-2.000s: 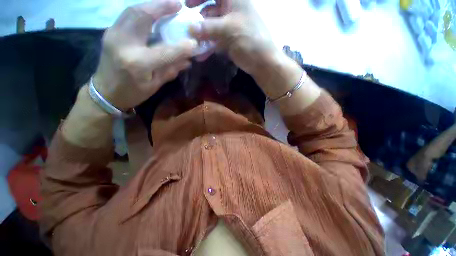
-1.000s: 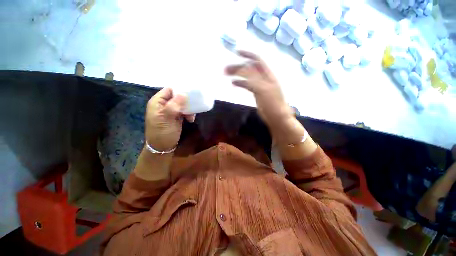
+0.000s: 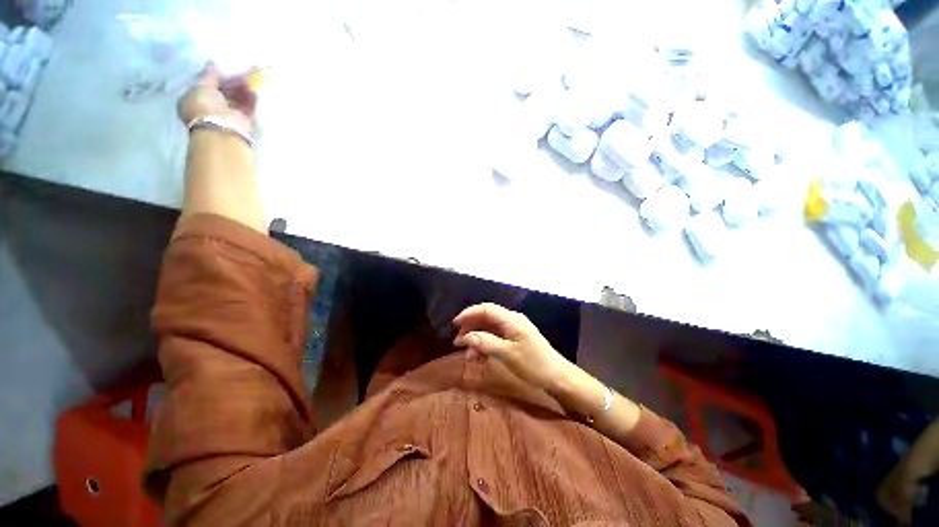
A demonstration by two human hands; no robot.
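Observation:
My left hand [image 3: 220, 95] reaches far out over the white table at the upper left, at a clear crinkled plastic bag [image 3: 160, 77] with a small yellow patch. Glare hides whether its fingers grip the bag or a case. My right hand [image 3: 507, 342] is below the table edge in front of my chest, fingers loosely curled, with nothing seen in it. A pile of loose white cases [image 3: 664, 170] lies on the table right of centre. A single small white piece [image 3: 500, 176] lies left of the pile.
The white table [image 3: 402, 196] has a dark front edge. Bags of cases [image 3: 863, 221] with yellow patches lie at the right, another bag [image 3: 832, 51] at the upper right. More cases [image 3: 19, 82] are at the far left. Red stools [image 3: 108, 453] stand below. A person's arm [image 3: 911, 473] shows at lower right.
My left hand has moved from the table edge, where it held a white case, out to the upper left. My right hand has dropped from over the table to my chest. The view has shifted.

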